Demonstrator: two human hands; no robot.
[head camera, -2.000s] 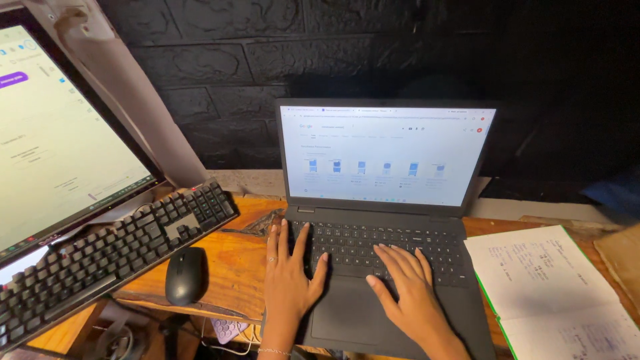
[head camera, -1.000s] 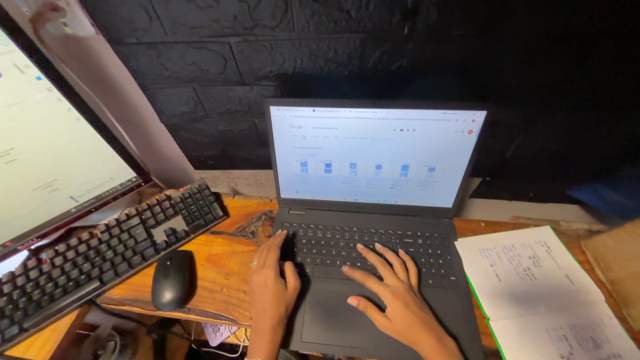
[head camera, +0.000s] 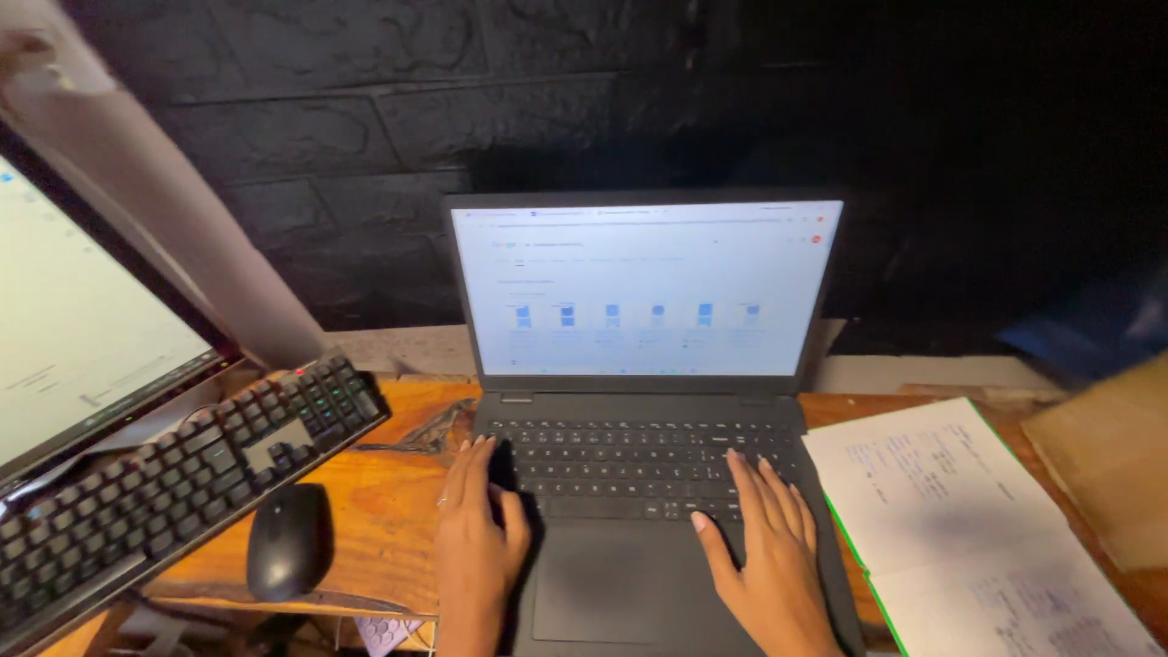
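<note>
A dark laptop (head camera: 598, 584) stands unfolded on a wooden desk, its lit screen (head camera: 639, 283) showing a web page with a row of small blue pictures. At the left edge of its keyboard (head camera: 602, 470) lies my left hand (head camera: 479, 538), a ring on one finger and nothing held. My right hand (head camera: 771, 547) rests over the right part of the keyboard and the palm rest, fingers spread, also holding nothing. The touchpad (head camera: 598, 584) shows between the two hands.
Left of the laptop are a black mouse (head camera: 287, 543), a separate mechanical keyboard (head camera: 196, 474) and a lit monitor (head camera: 82, 319). An open notebook with handwriting (head camera: 949, 511) lies at the right, near a brown cardboard-like object (head camera: 1109, 465). A dark brick wall (head camera: 566, 100) rises behind.
My right hand has shifted to the right across the laptop's keyboard, away from its middle. My left hand stays by the keyboard's left edge.
</note>
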